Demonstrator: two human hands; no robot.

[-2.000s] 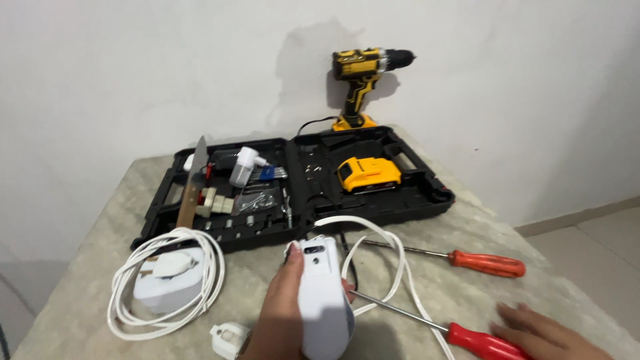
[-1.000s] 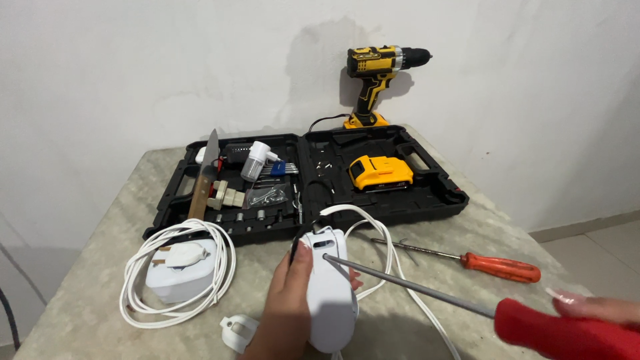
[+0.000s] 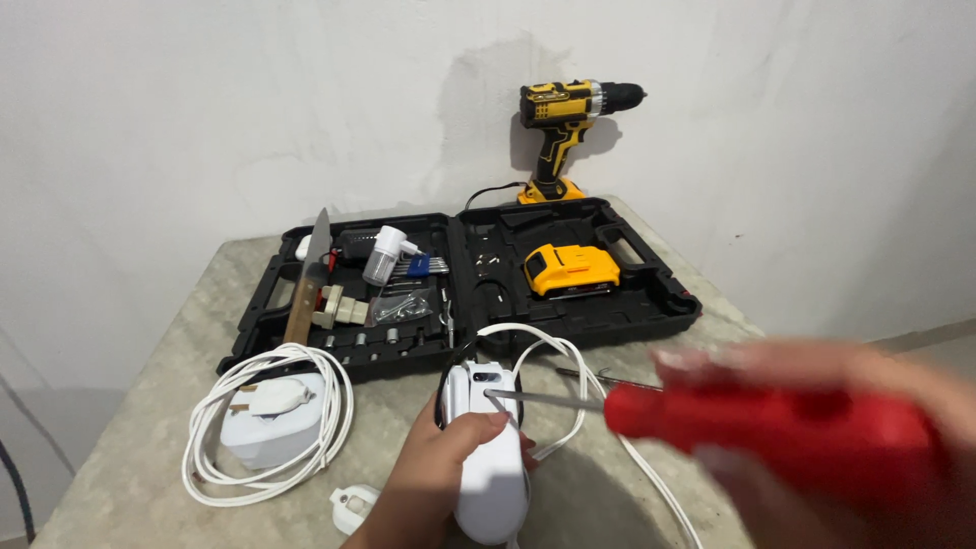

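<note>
My left hand point(image 3: 438, 465) grips a white rounded plastic device point(image 3: 492, 473) near the front of the table, thumb across its face. Its upper end has a small dark slot and a screw hole. A screwdriver with a red handle point(image 3: 762, 438) is in my right hand point(image 3: 831, 374), blurred at the right. The thin metal shaft points left, its tip at the hole below the slot. White cable point(image 3: 572, 358) loops behind the device. Part of a second screwdriver's shaft point(image 3: 576, 374) shows beyond; its handle is hidden behind my right hand.
An open black tool case point(image 3: 457, 305) holds a yellow battery point(image 3: 572, 271), sockets and small fittings. A yellow-black cordless drill point(image 3: 560, 126) stands behind. At left lie a wooden-handled knife point(image 3: 309, 290), coiled white cable point(image 3: 191, 450) around a white plugged box point(image 3: 271, 435), and a small white part point(image 3: 353, 507).
Two seconds ago the red-handled screwdriver lay on the table beside my right hand. That hand has taken hold of it, and its tip has come to the device in my left hand.
</note>
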